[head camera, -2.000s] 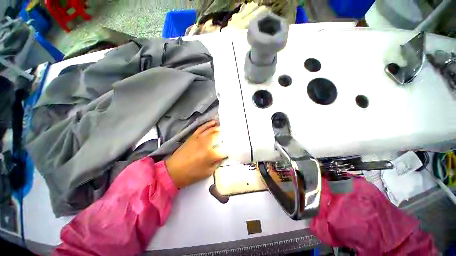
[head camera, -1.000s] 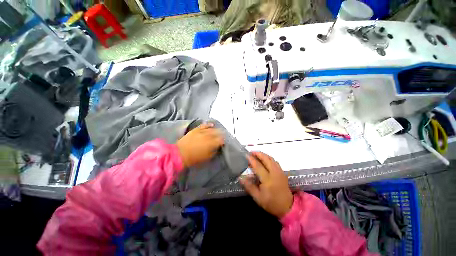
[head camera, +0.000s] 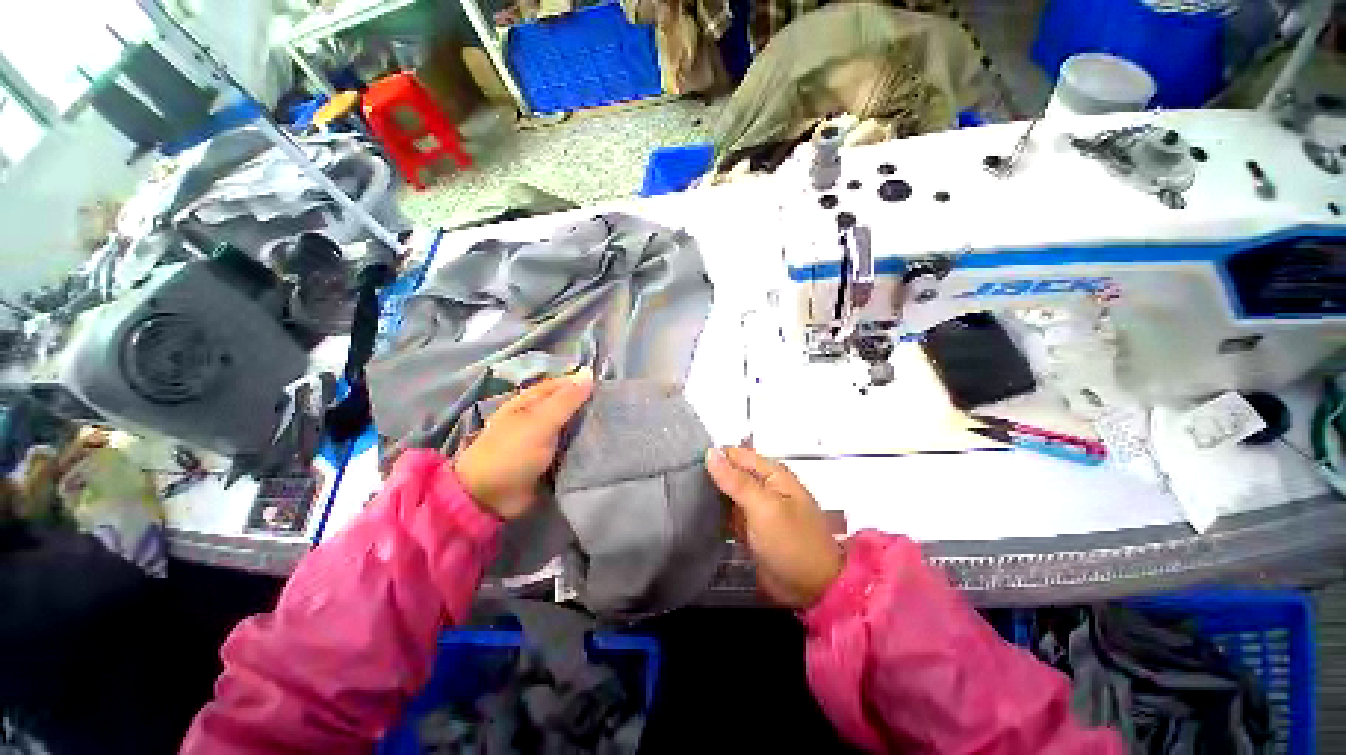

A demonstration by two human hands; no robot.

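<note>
The grey garment body (head camera: 546, 303) lies crumpled on the white machine table left of the needle. Its near end is a doubled cuff or band piece (head camera: 638, 431), held spread between both hands at the table's front edge, with a seam across it. My left hand (head camera: 527, 443) grips the cuff piece at its upper left, fingers on top. My right hand (head camera: 778, 519) pinches its right edge between thumb and fingers. The lower part hangs towards me. The presser foot and needle (head camera: 827, 342) stand behind and right of the cloth, with no cloth under them.
The sewing machine (head camera: 1019, 273) stands at right. Before it lie a black square item (head camera: 980, 359), snips and pen (head camera: 1041, 440) and label packets (head camera: 1222, 460). A measuring tape (head camera: 1019, 564) runs along the front edge. Blue crates (head camera: 1292, 649) with grey pieces are below. A second machine (head camera: 177, 354) is at left.
My hands have come away from the needle area to the table's front with the cloth. The cuff piece is now spread open between them. The head view has drawn back from the machine head.
</note>
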